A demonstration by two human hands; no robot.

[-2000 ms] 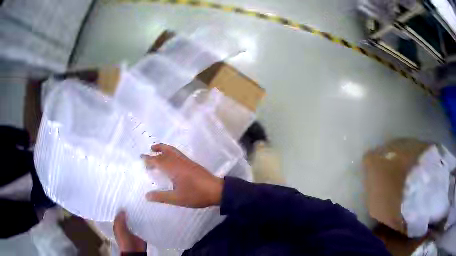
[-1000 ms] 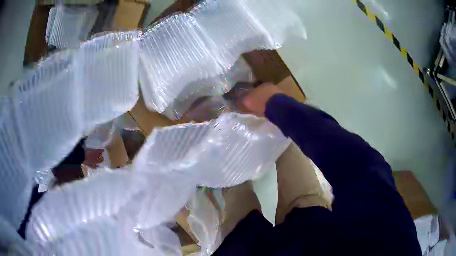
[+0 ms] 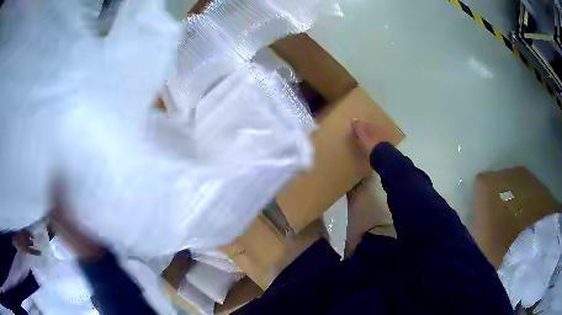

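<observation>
Clear-white ribbed air column wrap (image 3: 154,178) fills the left and centre, blurred and close to the camera. My left hand (image 3: 71,224) is blurred at the lower left, its fingers in the wrap and partly hidden by it. An open brown cardboard carton (image 3: 317,64) stands at the centre, with ribbed wrap hanging over its far side. My right hand (image 3: 365,134) is on the carton flap (image 3: 333,160) near its outer edge, thumb on top, other fingers out of sight.
Another carton (image 3: 508,197) with white cushioning stands at the right. A further open carton (image 3: 243,294) holds film pouches at the bottom. Another person's hand (image 3: 24,241) shows at the lower left. Yellow-black floor tape (image 3: 487,26) and a rack (image 3: 536,37) are at the upper right.
My right hand has moved from inside the carton to its flap, now spread towards me. The near wrap has shifted up and left, and my left hand has come into view.
</observation>
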